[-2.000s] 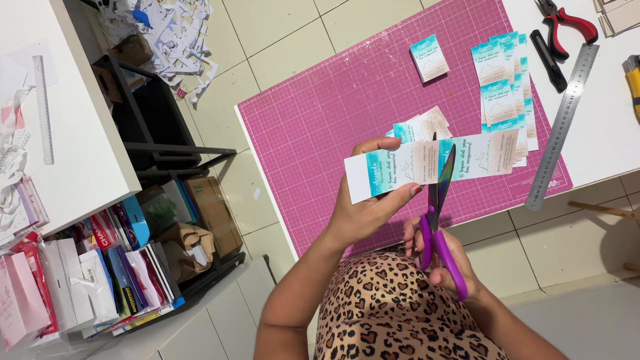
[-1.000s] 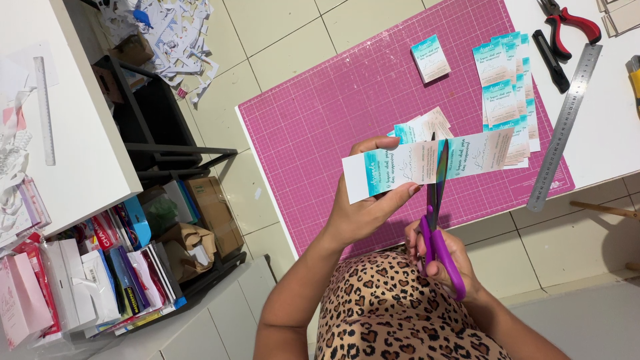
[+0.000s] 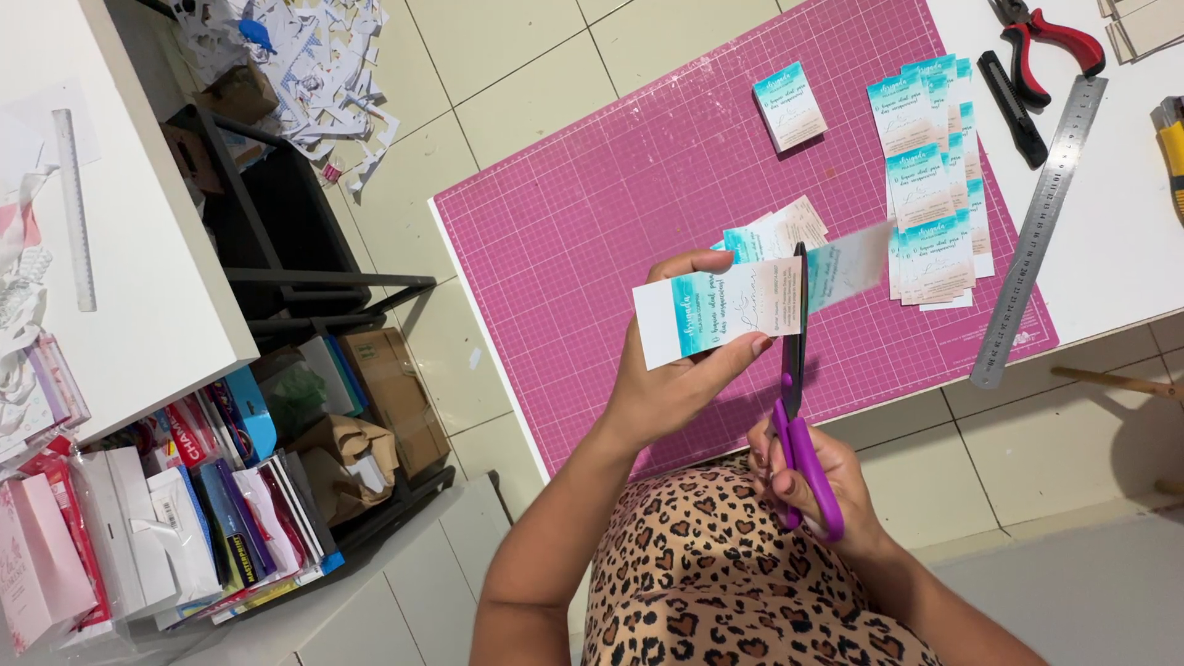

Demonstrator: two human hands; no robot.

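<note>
My left hand (image 3: 680,356) pinches a printed card strip (image 3: 721,310), teal, white and beige with a blank white end, between thumb and fingers. My right hand (image 3: 819,481) grips the purple handles of a pair of scissors (image 3: 794,356), whose dark blades are closed along the strip's right end. A cut-off card (image 3: 846,266), blurred, tips away just right of the blades. Behind my left fingers, loose cards (image 3: 791,227) lie on the pink cutting mat (image 3: 601,203). Farther up the mat sits a neat stack of cards (image 3: 789,106); overlapping uncut strips (image 3: 930,185) lie at its right.
Right of the strips are a steel ruler (image 3: 1041,231), a black snap-off cutter (image 3: 1013,109) and red-handled pliers (image 3: 1054,42). A yellow tool (image 3: 1173,148) lies at the right edge. At left stand a white table (image 3: 139,277) and a shelf of packets; paper scraps (image 3: 305,65) cover the floor.
The scissor blades have closed across the strip. The right-hand card, joined to the strip in the earlier frames, has come apart from it and is falling away.
</note>
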